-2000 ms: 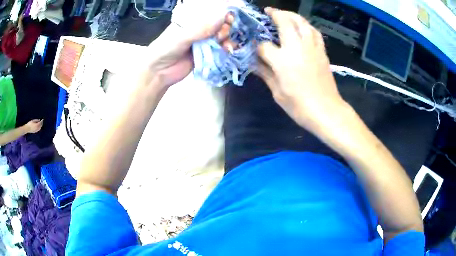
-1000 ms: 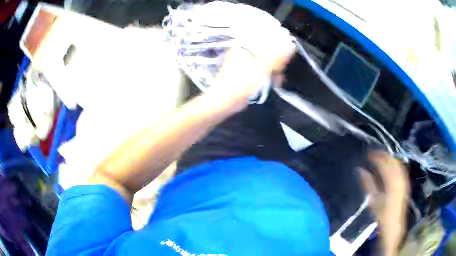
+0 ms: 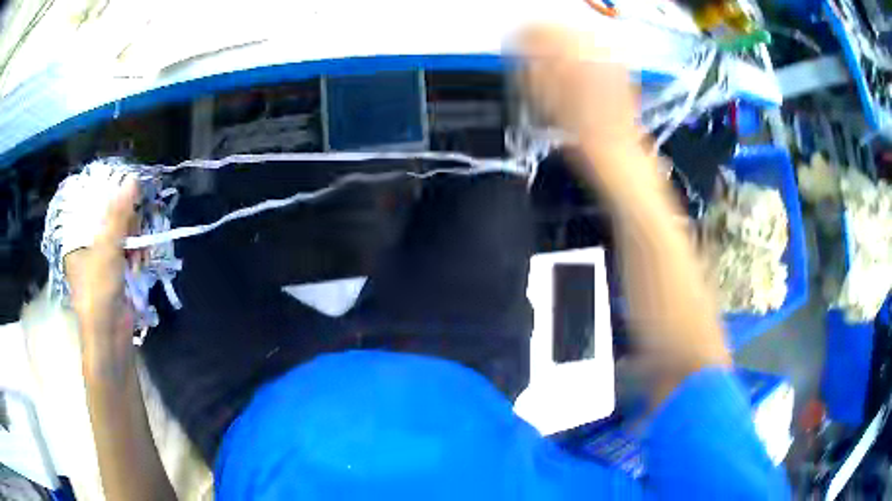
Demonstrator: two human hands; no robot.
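Observation:
My left hand (image 3: 106, 240) holds a thick bundle of white and lilac-grey cords (image 3: 83, 201) at the left, with loose ends hanging below it. Two narrow white strands (image 3: 284, 201) stretch from the bundle across above my dark-clothed lap to the right and meet near a small tangle (image 3: 523, 161). My right hand (image 3: 567, 78) is blurred and raised over the blue table edge, near that tangle. More white strands (image 3: 685, 98) show beyond it to the right. Whether its fingers grip a strand cannot be told.
A white table with blue edging (image 3: 293, 70) curves across the front. A white card with a dark rectangle (image 3: 574, 313) lies beside my right thigh. A blue crate (image 3: 794, 235) with cream pieces (image 3: 748, 245) stands at the right. Cream cloth (image 3: 54, 372) is at the lower left.
The view has turned to the right. The hands, together on the bundle two seconds ago, are now far apart. The strands between them are stretched across, and my right hand has risen to the table edge.

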